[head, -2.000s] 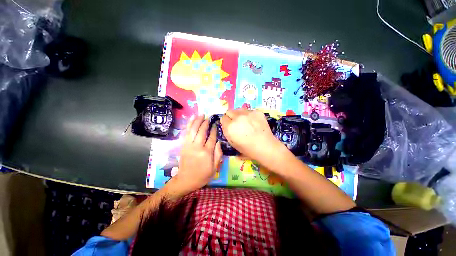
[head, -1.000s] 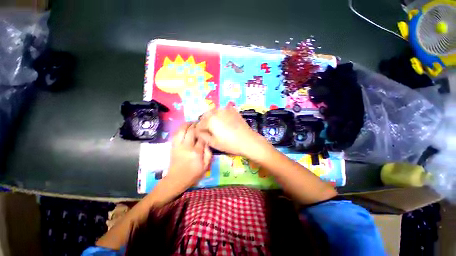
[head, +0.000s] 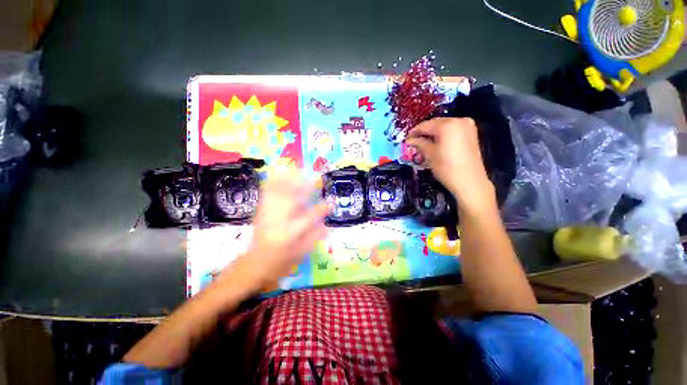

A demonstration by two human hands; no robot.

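Two black housings (head: 233, 194) stand side by side at the left edge of the printed board (head: 246, 84). More black housings (head: 345, 197) stand in a row right of the middle. My left hand (head: 290, 214) is motion-blurred between the two groups; whether it holds anything cannot be told. My right hand (head: 444, 154) is over the lower right of the dark-red parts pile (head: 414, 98), with thumb and fingertips close together; a small pinkish-red spot shows at the fingertips, but a held part cannot be made out.
A black soft heap (head: 496, 143) lies at the mouth of a clear plastic bag (head: 565, 165) on the right. A yellow bottle (head: 587, 244) lies at the front right. A yellow-blue fan (head: 627, 34) stands top right. Open cartons (head: 561, 331) with black pieces are below the bench edge.
My hands have parted; the right moved right to the red pile. A second housing now stands beside the one at the left. The camera view has shifted, so the bench scene appears further left.
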